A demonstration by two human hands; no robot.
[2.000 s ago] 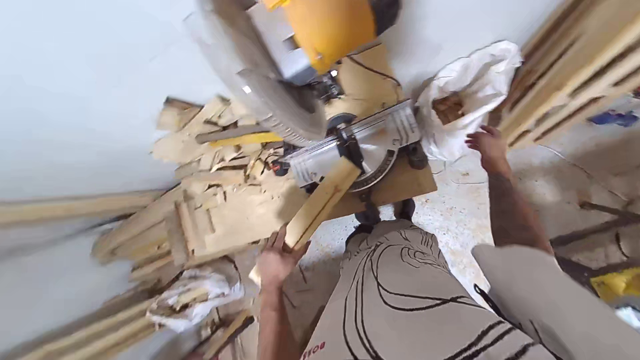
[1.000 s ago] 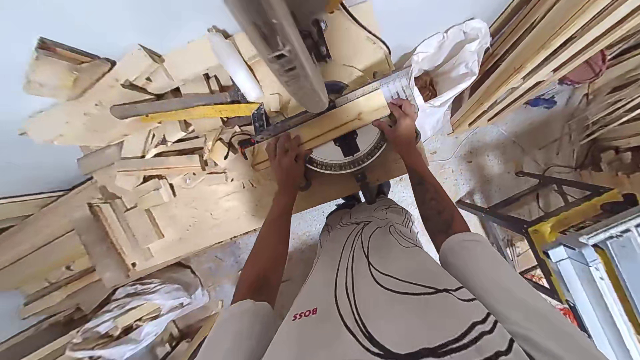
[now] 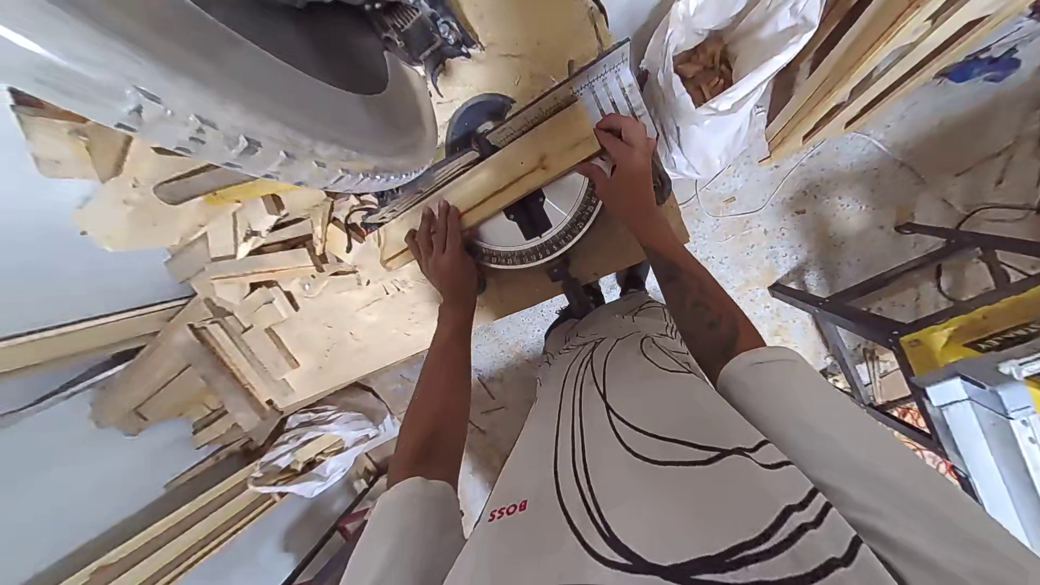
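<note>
A short wooden board (image 3: 520, 171) lies across the bed of a miter saw, along its fence. My left hand (image 3: 445, 252) rests on the board's left end with the fingers over its top. At the right end, my right hand (image 3: 630, 166) grips the board's edge between thumb and fingers. Beneath the board shows the saw's round turntable (image 3: 569, 215) with its angle scale. The grey blade guard (image 3: 325, 106) of the raised saw head fills the upper left. A fence with a ruled scale (image 3: 613, 81) runs behind the board.
Wood offcuts (image 3: 268, 268) are heaped on the plywood bench (image 3: 366, 341) at left. A white sack (image 3: 731, 122) of wood scraps stands right of the saw, beside long boards (image 3: 877, 65). A second bag (image 3: 325, 439) lies lower left. A black metal frame (image 3: 853, 305) stands at right.
Two seconds ago my left hand held the board at an angle off the saw and my right hand was by the white sack. Now the board lies along the fence with both hands on it.
</note>
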